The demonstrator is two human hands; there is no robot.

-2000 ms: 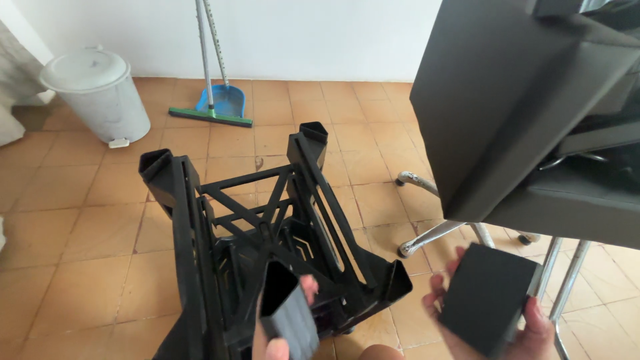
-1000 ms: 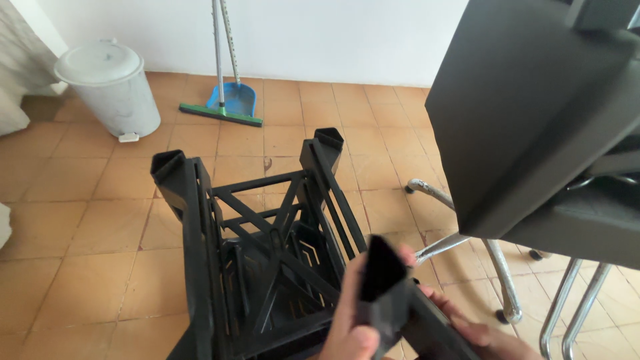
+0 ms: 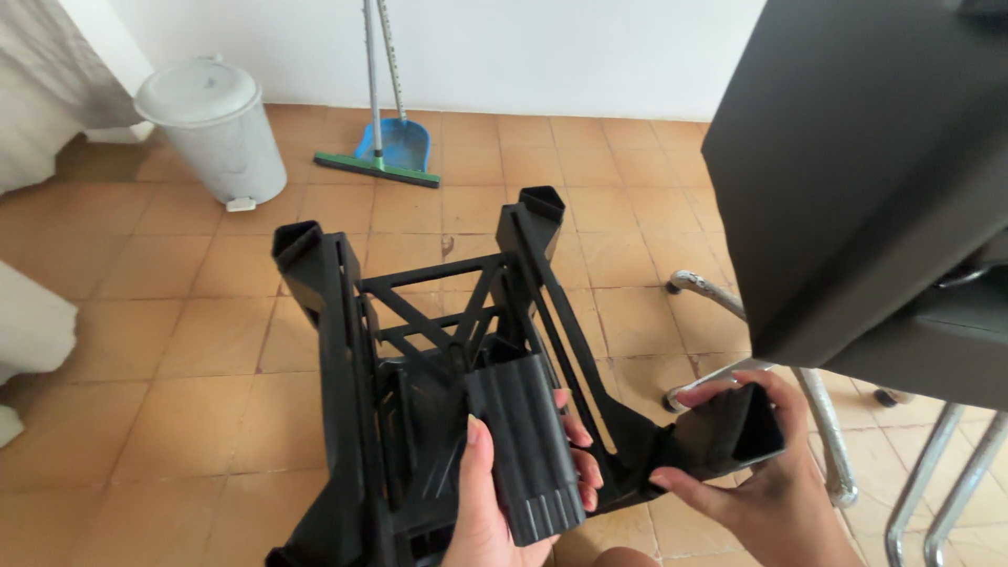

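Note:
A black plastic folding frame [image 3: 465,272] with slotted side rails, cross braces and hollow corner sockets lies in front of me. In my left hand [image 3: 504,488] is a ribbed black plastic tube [image 3: 526,441], held at a slant over the frame's near part, the thumb on one side and fingertips on the other. My right hand [image 3: 764,472] grips the hollow, open-ended black end piece [image 3: 728,433] at the frame's right near corner, thumb below and fingers above. Whether that end piece is separate from the frame, I cannot tell.
A large black panel-like object [image 3: 850,197] fills the upper right, above chrome chair legs [image 3: 823,433] with casters. A lidded white bin [image 3: 216,134], a blue dustpan [image 3: 405,142] and a green squeegee [image 3: 378,169] stand by the wall. Pale cloth [image 3: 55,87] hangs at left.
Two seconds ago my right hand held a dark block-like piece away from the frame; now it is at the right near corner. The tube in my left hand has turned, its ribbed side now showing.

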